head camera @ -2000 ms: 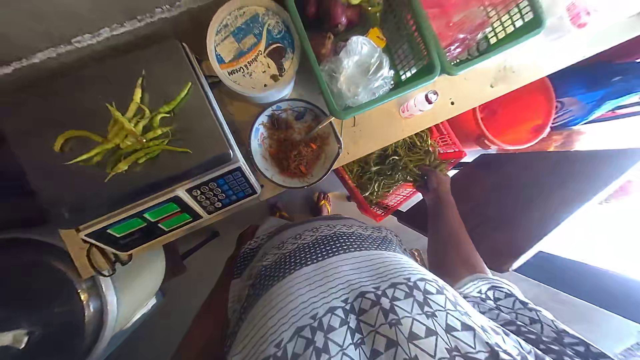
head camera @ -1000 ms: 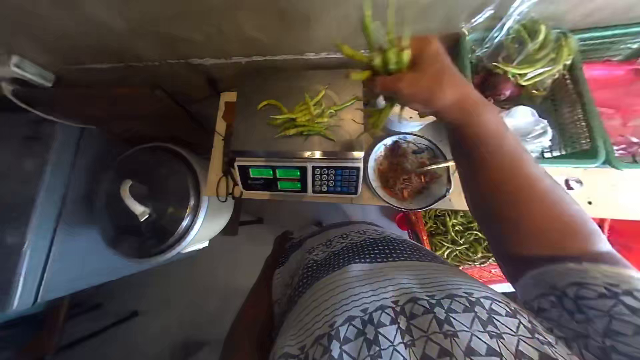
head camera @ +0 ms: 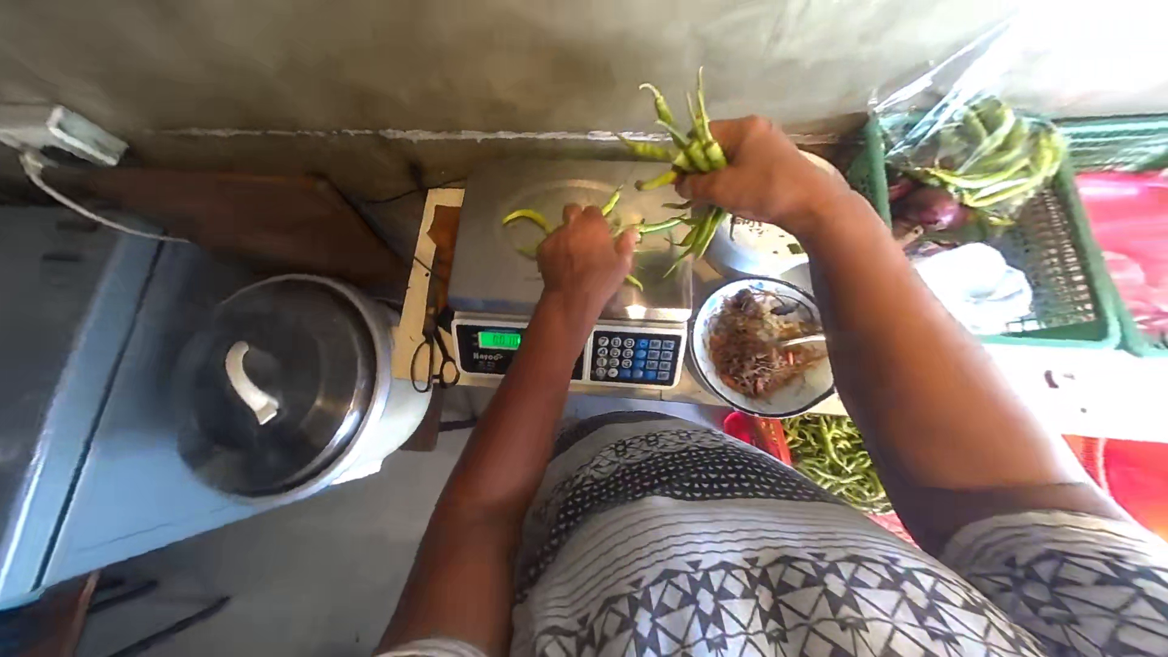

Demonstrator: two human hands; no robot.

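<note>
My right hand (head camera: 757,173) holds a bunch of green chili peppers (head camera: 698,151) above the right back edge of a digital weighing scale (head camera: 484,265); stems and tips stick out on both sides of the fist. My left hand (head camera: 589,251) is down over the scale's metal plate, its fingers curled on the green chilies (head camera: 526,217) that lie there. The palm and fingertips are mostly hidden, so I cannot tell how many it has gripped. My left forearm crosses the scale's display panel, which is lit green.
Right of the scale stand an enamel bowl (head camera: 766,379) of reddish-brown food with a spoon, a white tub (head camera: 753,246) and a green crate (head camera: 1100,301) of vegetables. Below is a crate of green chilies (head camera: 835,456). Scissors (head camera: 434,360) and a lidded pot (head camera: 283,392) are at left.
My right hand has gone from the lower red crate to above the scale, with chilies in it. My left hand has come up from beside my body onto the chilies on the plate.
</note>
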